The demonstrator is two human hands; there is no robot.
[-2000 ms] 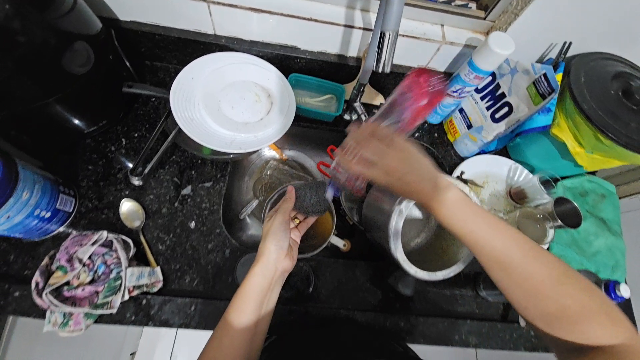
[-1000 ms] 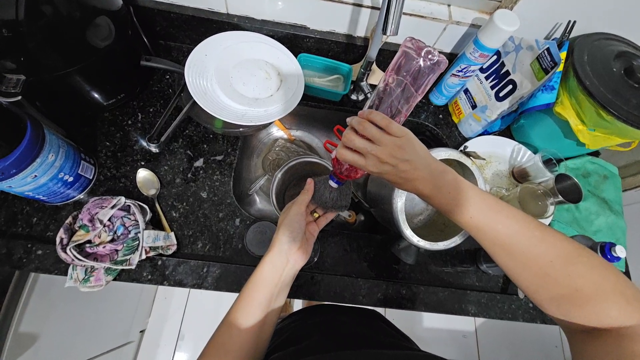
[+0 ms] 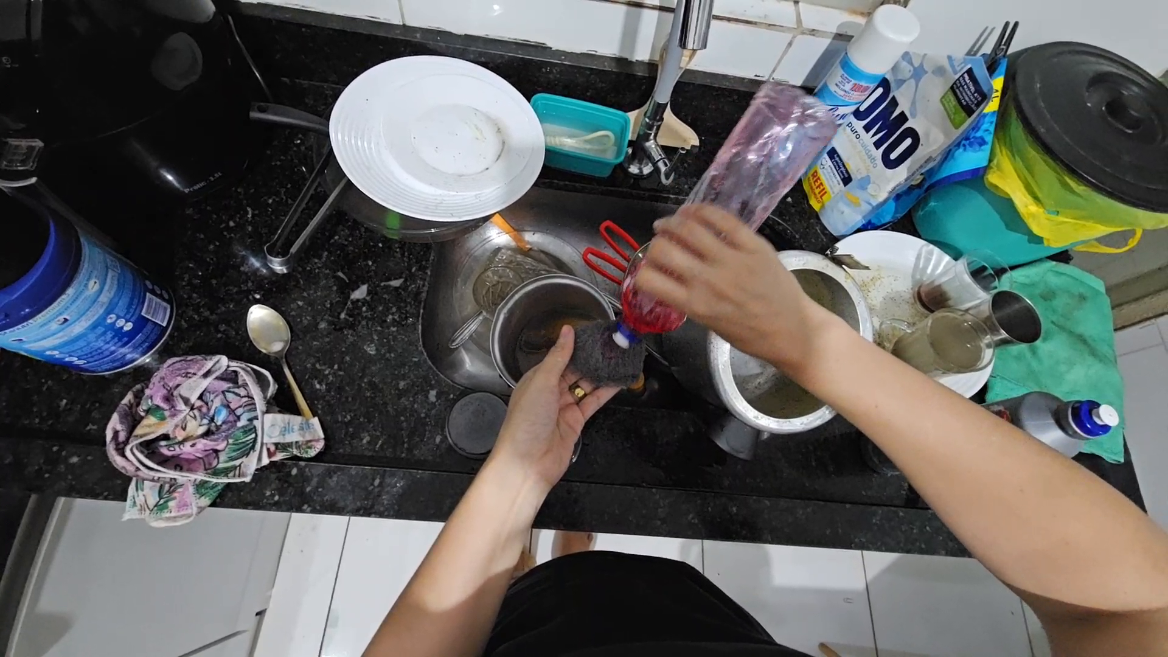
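My left hand (image 3: 547,415) holds a dark grey scouring sponge (image 3: 604,354) above the front of the sink, close to the rim of a metal pot (image 3: 506,338). In my right hand (image 3: 716,278) is a clear plastic bottle (image 3: 762,155) with red liquid soap, tipped upside down. Its cap end meets the sponge or sits right over it; I cannot tell which. Red handles (image 3: 610,251) show just behind the bottle. A glass dish and cutlery lie in the steel sink (image 3: 447,274) behind the pot.
Right of the sink stand a pressure cooker pot (image 3: 858,306), a white plate (image 3: 890,251) with glasses, and a detergent pouch (image 3: 899,137). White plates (image 3: 438,137) rest on a pan at the back left. A spoon (image 3: 269,330) and a floral cloth (image 3: 196,420) lie on the left counter.
The bottle swung blurred above the sponge two seconds ago; since one second ago it stays inverted at the sponge, held by my right hand. My left hand keeps the sponge by the pot.
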